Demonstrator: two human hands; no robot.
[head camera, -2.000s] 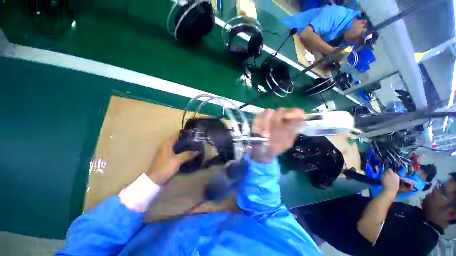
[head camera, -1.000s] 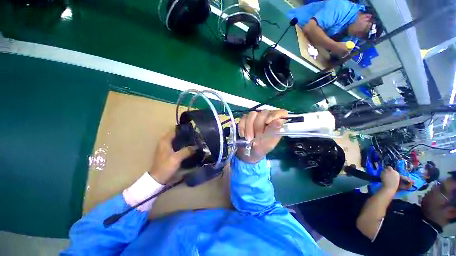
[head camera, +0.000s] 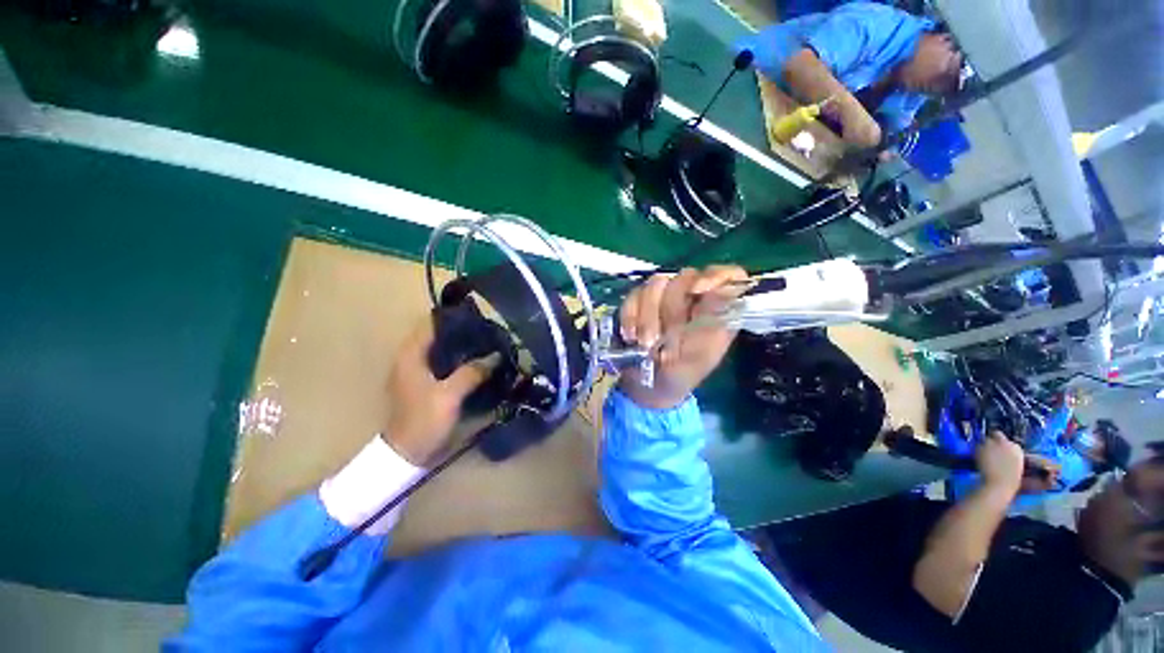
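Note:
My left hand (head camera: 428, 396) grips the black ear cup of a headset (head camera: 517, 306) above the brown cardboard mat (head camera: 319, 357). The headset's two pale hoops arc upward, and its thin boom microphone (head camera: 383, 514) points down-left across my left sleeve. My right hand (head camera: 677, 334) is closed around the white electric screwdriver (head camera: 817, 293), which lies nearly level. Its silvery nozzle points left at the headset, between the hoops and my right fingers. The exact contact point of the tip is hidden.
Several headsets (head camera: 702, 179) stand in a row on the green line beyond a white strip (head camera: 255, 166). A dark pile of black parts (head camera: 817, 402) lies right of my right hand. A person in blue (head camera: 830, 64) works across the line; a person in black (head camera: 957, 561) is at the right.
The headset has turned in my left hand, and its boom microphone has swung to point down-left. The screwdriver has moved slightly left since the earliest frame, still in my right hand.

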